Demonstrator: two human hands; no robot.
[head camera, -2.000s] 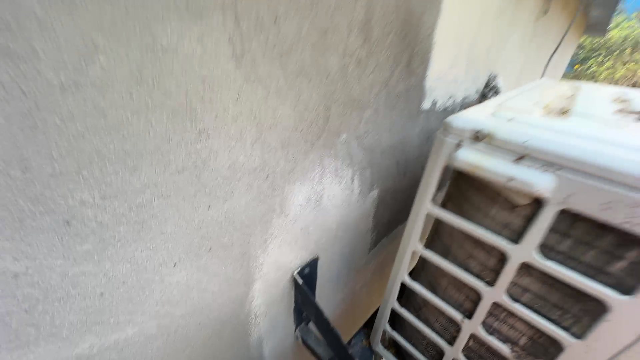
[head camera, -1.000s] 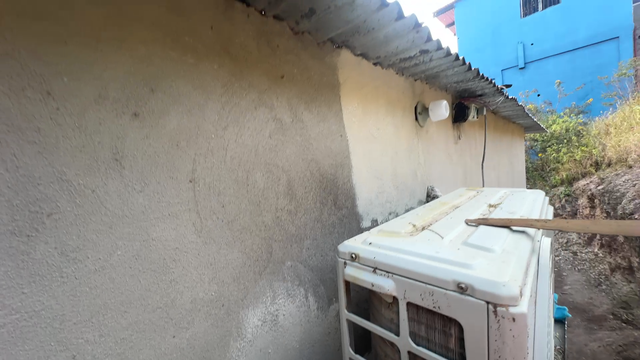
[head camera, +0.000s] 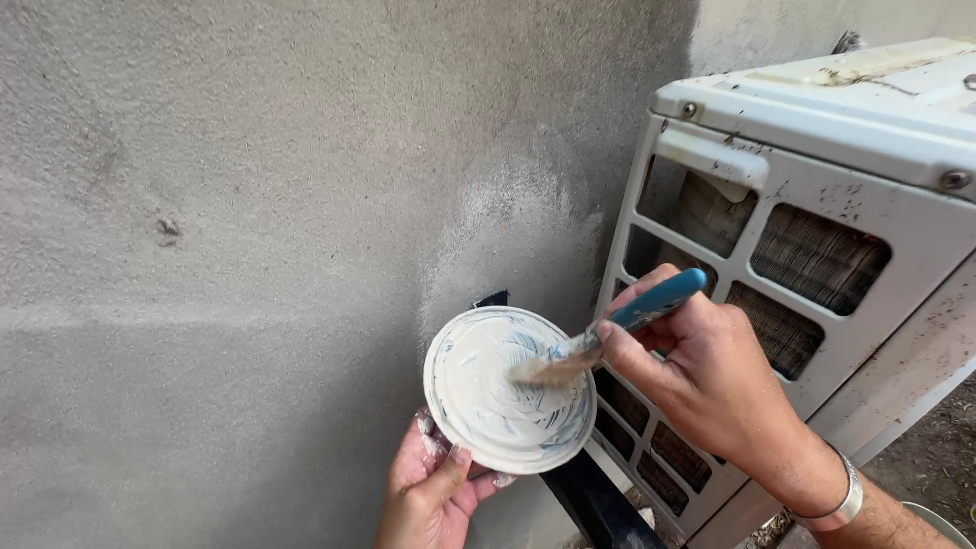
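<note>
My left hand (head camera: 438, 484) holds a round, shallow lid or dish (head camera: 488, 427) by its lower left rim; white paint is smeared over its inside, and paint marks the fingers. In my right hand (head camera: 686, 366) is a paintbrush (head camera: 656, 299) with a blue handle, gripped near its ferrule. Its bristles touch the paint in the dish. Behind them stands a grey, rough plastered wall (head camera: 267, 229), with a whiter painted patch (head camera: 518, 206) just above the dish.
A white air-conditioner outdoor unit (head camera: 823, 183) with a grille stands close on the right. A black metal bracket (head camera: 602, 503) runs below the dish. Part of a round container rim (head camera: 934, 522) shows on the ground at the lower right.
Both hands, the dish and the brush have come into view. A wooden stick seen over the unit a second ago is out of view. The view has tilted down.
</note>
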